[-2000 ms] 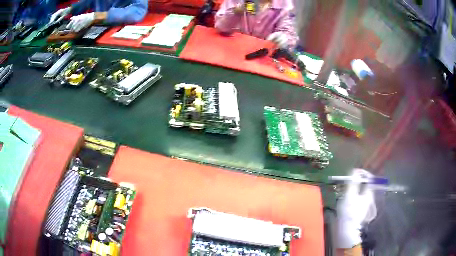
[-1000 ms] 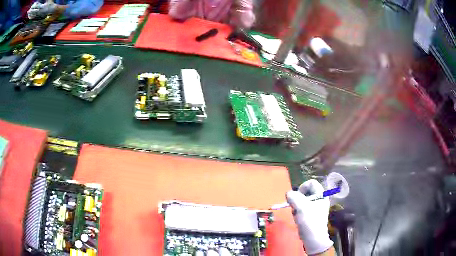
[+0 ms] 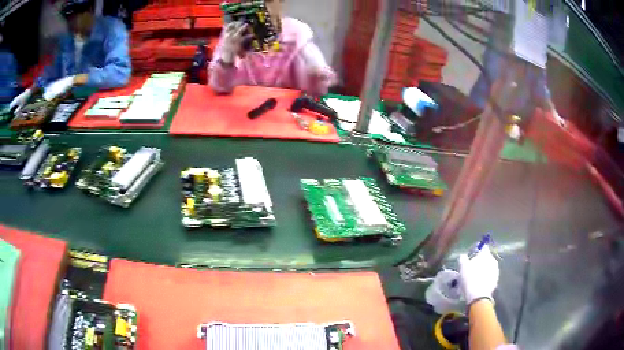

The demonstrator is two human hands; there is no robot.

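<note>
My right hand (image 3: 479, 275), in a white glove, is at the lower right and holds a marker pen (image 3: 484, 242), whose blue end shows above the fingers. The hand is beside and partly over the round white pen pot (image 3: 443, 292). The pen's other end is hidden. A circuit board with a ribbed silver-white heatsink (image 3: 267, 338) lies at the near edge of the orange-red mat (image 3: 246, 290), cut off by the bottom of the picture. My left hand is out of the picture.
A green conveyor (image 3: 287, 157) carries several boards, one green side up (image 3: 352, 208). Another board unit (image 3: 96, 328) is at lower left. A black tool with a yellow ring (image 3: 451, 329) is below the pot. Two workers sit opposite; one raises a board (image 3: 254, 26).
The view has tilted up. My right hand has moved from beside the mat board, where the pen pointed at it, to the pot at the right. The pen is now more upright.
</note>
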